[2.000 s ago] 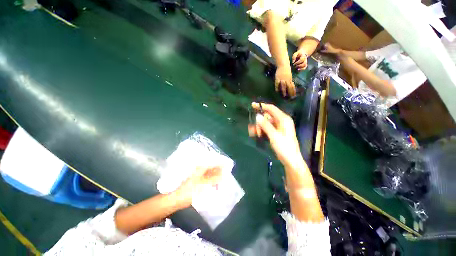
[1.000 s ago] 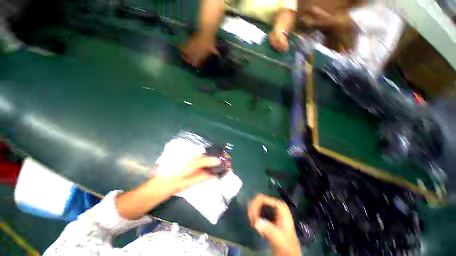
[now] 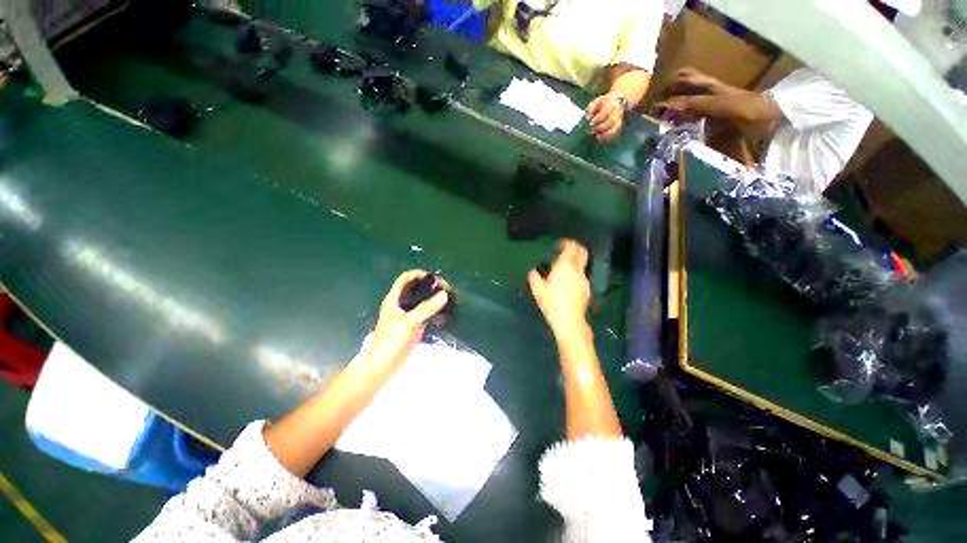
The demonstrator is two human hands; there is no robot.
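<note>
My left hand (image 3: 408,308) is closed around a black power adapter (image 3: 421,292) just above the far edge of the white stack. My right hand (image 3: 564,278) is to its right over the green tabletop, fingers curled around a small dark thing (image 3: 549,260), likely an adapter. The stack of white sheets or bags (image 3: 440,419) lies on the table before me, with clear film at its far edge. A large pile of unbagged black adapters (image 3: 753,467) lies at the lower right.
The raised green board (image 3: 742,318) holds bagged adapters (image 3: 880,339). A bluish divider bar (image 3: 645,276) runs along its left side. Black adapters (image 3: 384,89) lie scattered on the conveyor. Two people stand opposite. A blue and white bin (image 3: 106,419) is at lower left.
My left hand has moved forward off the white stack with the adapter. My right hand has moved forward from near the pile. The opposite worker's arm has withdrawn from the conveyor.
</note>
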